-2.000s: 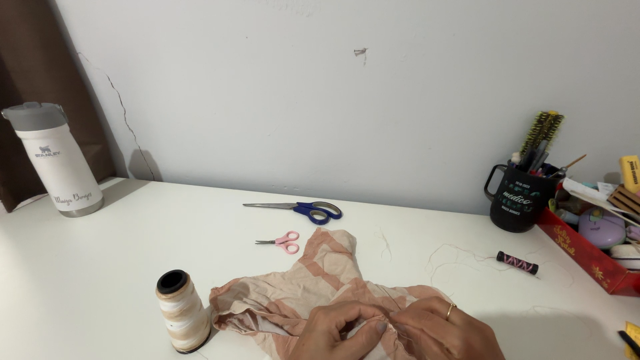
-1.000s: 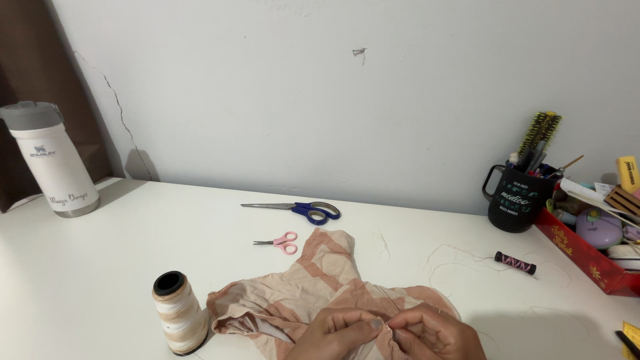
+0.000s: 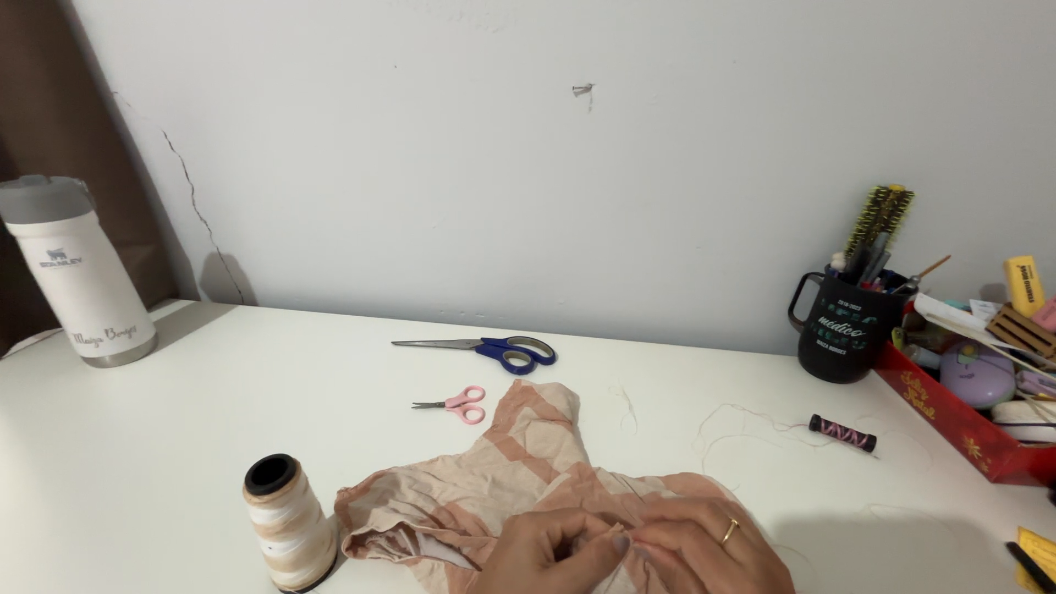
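Note:
A crumpled beige and terracotta cloth garment (image 3: 528, 445) lies at the front of the white table. Both hands are at its lower right part, fingertips touching. My left hand (image 3: 549, 551) pinches a fold of the fabric between thumb and fingers. My right hand (image 3: 709, 544), with a gold ring, grips the fabric just beside it; whether it also holds a needle cannot be seen. A large cone of cream and white thread (image 3: 290, 528) stands left of the cloth. Small pink-handled scissors (image 3: 462, 405) and larger blue-handled scissors (image 3: 503, 351) lie behind it.
A small dark spool with pink thread (image 3: 841, 433) lies at right, loose threads around it. Behind are a black mug (image 3: 841, 338) holding a round brush and pens, and a red box (image 3: 949, 421) of small items. A white Stanley bottle (image 3: 87, 289) stands at far left, before the wall.
The right hand has shifted a little over the cloth, and its ring shows again after being out of sight one second ago. Both hands stay on the fabric.

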